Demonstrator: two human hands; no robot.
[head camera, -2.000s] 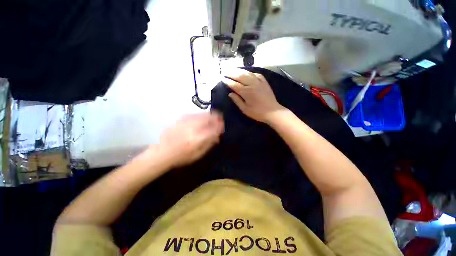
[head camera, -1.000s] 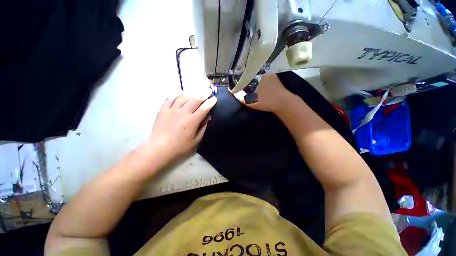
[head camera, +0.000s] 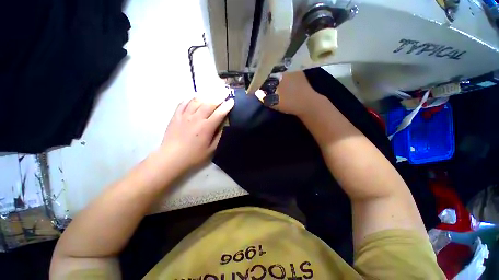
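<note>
The black garment piece (head camera: 262, 142) lies under the sewing machine head (head camera: 377, 38) and runs down over the lap. My left hand (head camera: 191, 128) is flat at the fabric's left edge, fingertips beside the presser foot (head camera: 234, 90). My right hand (head camera: 290, 95) is on the fabric just right of the foot, partly hidden behind the machine head. Its thumb tip shows near the needle area. The needle point and the stitch are too small to tell.
A black garment pile (head camera: 60, 71) lies at the upper left of the white table (head camera: 109, 136). A blue plastic tray (head camera: 429, 136) is at the right, with a pale strip hanging beside it. Wrapped packages (head camera: 24, 186) are at the lower left. Red and clear plastic things are at the lower right.
Since two seconds ago, my left hand has moved up to the fabric edge by the foot, and my right hand has gone behind the head. Over the last second, the view shifted slightly.
</note>
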